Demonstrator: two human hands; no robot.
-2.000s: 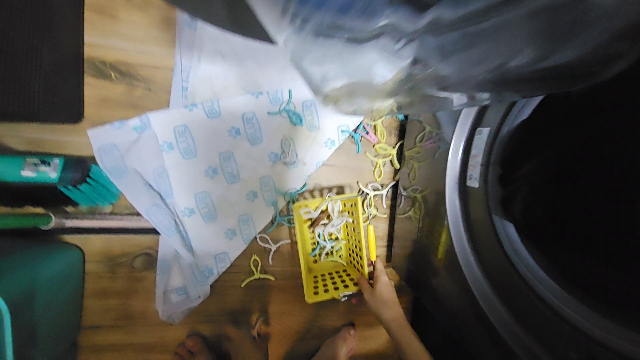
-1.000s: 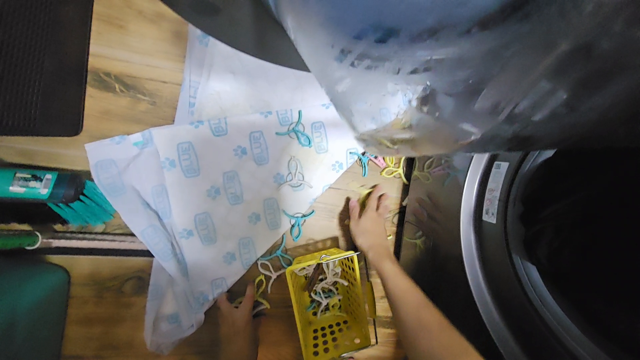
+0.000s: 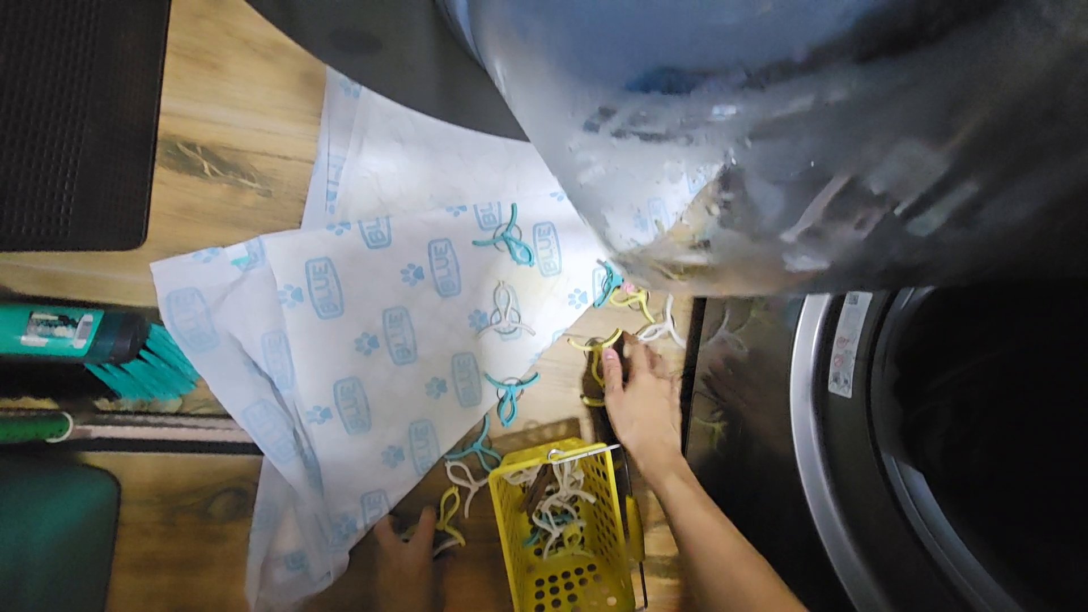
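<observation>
My right hand (image 3: 642, 399) reaches over the wooden floor beside the washer, its fingertips at a yellow plastic clothespin (image 3: 597, 361); whether they grip it is unclear. At the lower left, my left hand (image 3: 406, 552) is low over the floor, fingers apart, next to another yellow clothespin (image 3: 449, 517). Between the hands stands a yellow perforated plastic basket (image 3: 501, 544) with white, brown and teal clothespins inside. Teal clothespins (image 3: 508, 398) and a white one (image 3: 506, 313) lie on or along the edge of a white printed sheet (image 3: 399, 331). A white clothespin (image 3: 663, 323) lies near the washer.
A front-loading machine (image 3: 812, 442) with a round opening stands at the right. A large, shiny translucent surface (image 3: 680, 144) covers the upper right. At the left are a teal-bristled brush (image 3: 153, 361), a green-ended handle (image 3: 38, 427), a black textured mat (image 3: 81, 119) and a dark green object (image 3: 55, 535).
My right hand has left the basket's handle and moved up to the clothespins by the washer. My left hand has come into view at the lower left. Fewer clothespins lie near the washer.
</observation>
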